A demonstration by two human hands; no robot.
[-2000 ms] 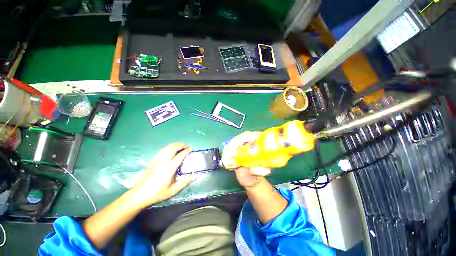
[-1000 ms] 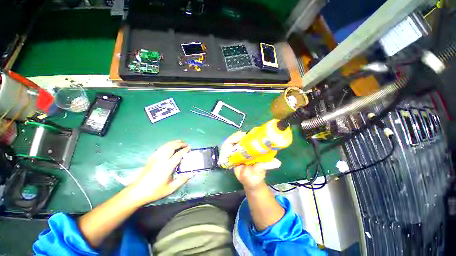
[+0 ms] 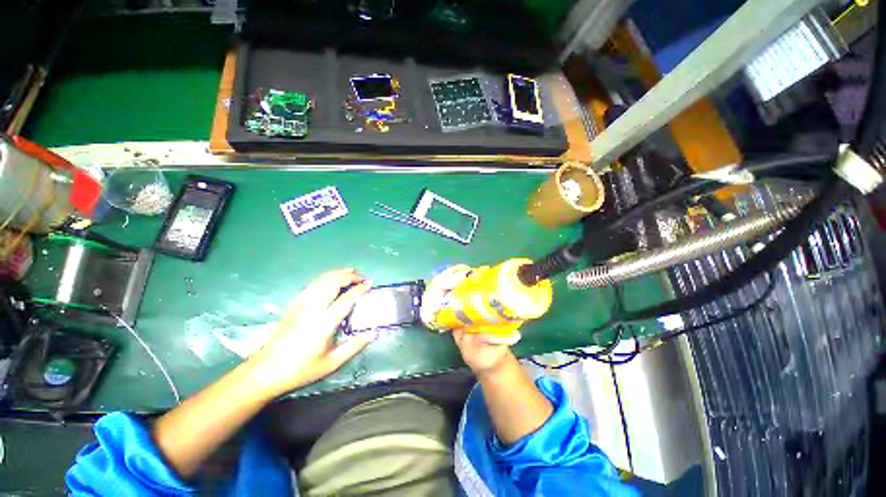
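A dark phone housing with a bright rectangle (image 3: 385,308) lies on the green bench in front of me. My left hand (image 3: 316,325) grips its left end between thumb and fingers. My right hand (image 3: 476,335) is wrapped around a thick yellow electric screwdriver (image 3: 497,296), held at the right end of the housing. The screwdriver's tip is hidden behind its body and my fingers, so contact cannot be told. Its black cable end points up and right.
Behind lie a keypad sheet (image 3: 314,210), tweezers (image 3: 413,221), a white bezel (image 3: 447,215) and a tan cup (image 3: 566,194). A black phone (image 3: 195,218), solder spool (image 3: 97,280) and fan (image 3: 60,367) are left. Stacked trays (image 3: 777,340) stand right; a parts board (image 3: 389,146) is at the rear.
The screwdriver's rear end has swung left and down, away from the tan cup, and its metal hose has shifted. My left hand and the housing have stayed nearly in place.
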